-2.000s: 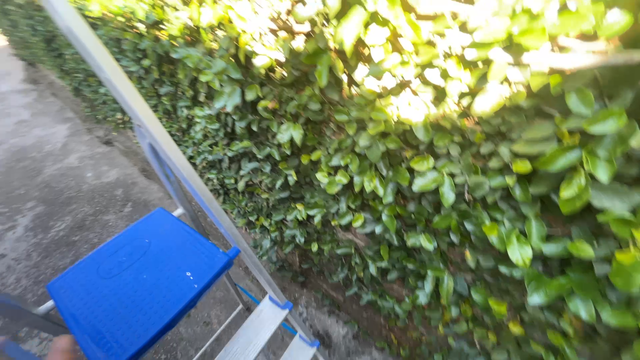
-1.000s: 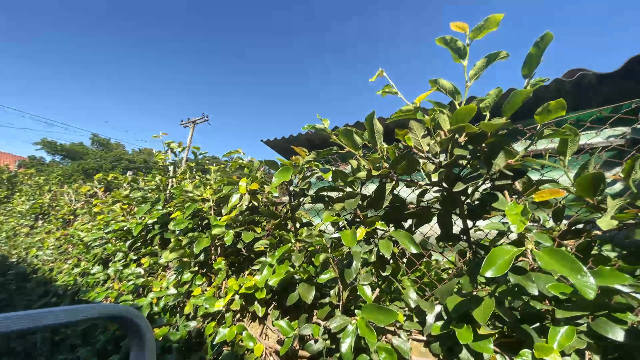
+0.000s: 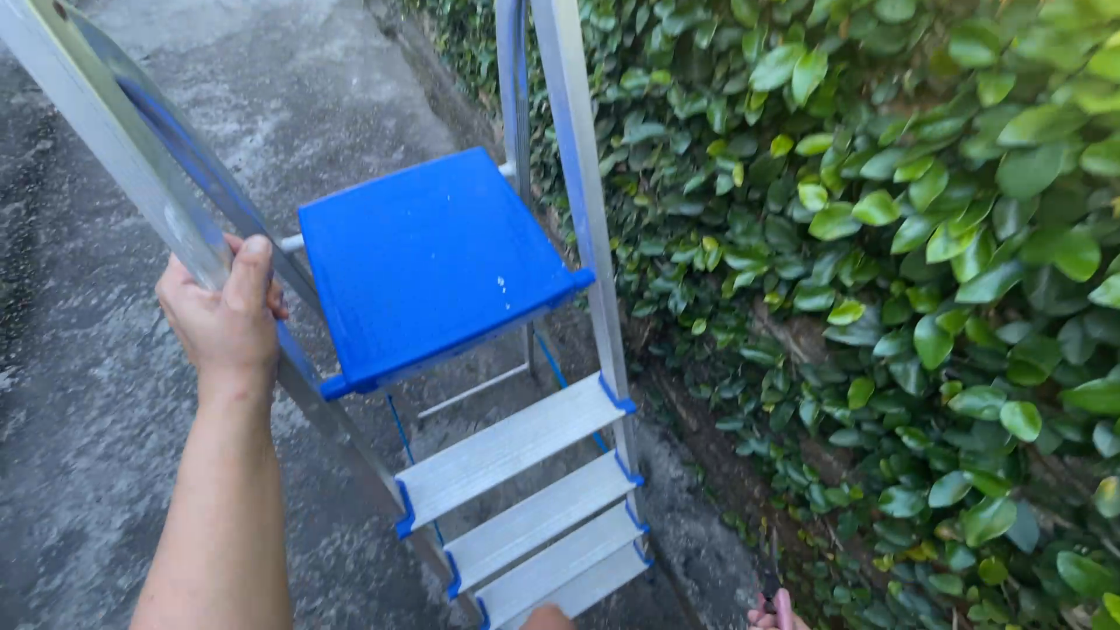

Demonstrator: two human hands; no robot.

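Observation:
My left hand (image 3: 226, 306) is closed around the left side rail of an aluminium stepladder (image 3: 507, 459), beside its blue plastic platform (image 3: 429, 262). At the bottom edge, low by the hedge, my right hand (image 3: 766, 619) shows only in part, with a pink-handled cutting tool (image 3: 779, 604) in its grip. The tool's dark blades point up, and most of its handle is out of view. Below the platform are several flat metal steps with blue end caps. A bit of skin, perhaps a knee or leg, shows at the lowest step.
A dense leafy hedge (image 3: 875, 262) covers the right side, close to the ladder's right rail. Grey concrete ground (image 3: 367, 96) lies under and left of the ladder. A strip of soil and a low edge run along the hedge's foot.
The view has swung from the hedge top and sky down to the ladder. My left hand, partly seen low beside the platform two seconds ago, is now higher on the left rail.

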